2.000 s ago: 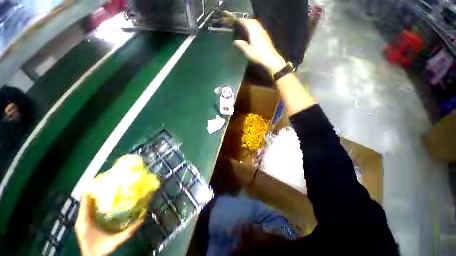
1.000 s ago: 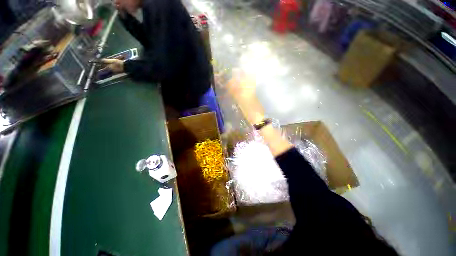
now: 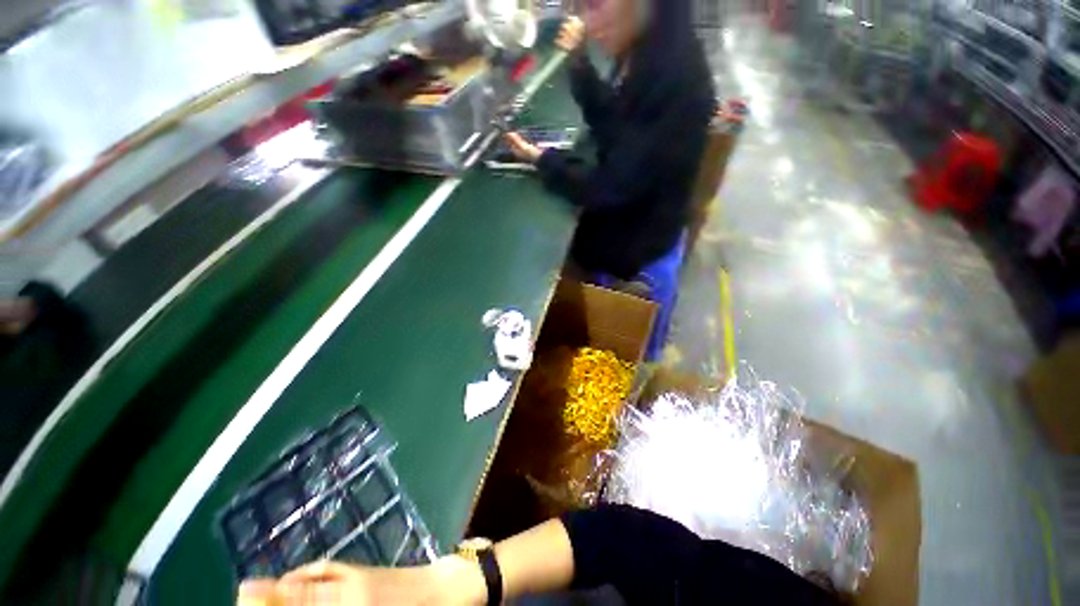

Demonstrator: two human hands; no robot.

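Note:
A clear-dark compartment tray lies on the green bench at the lower left. My right hand is at its near edge, blurred and partly cut off by the bottom of the picture. My right forearm, with a dark wristband, reaches in from the right. The fingers are too unclear to tell whether they hold anything. My left hand is not in view.
A white dispenser and white paper lie by the bench edge. Below are cartons with yellow scrap and clear plastic waste. A person works near a grey bin.
My right hand has come back from over the cartons to the tray. The view has turned left, bringing the tray back in. My left hand and the yellow item seen earlier are out of view.

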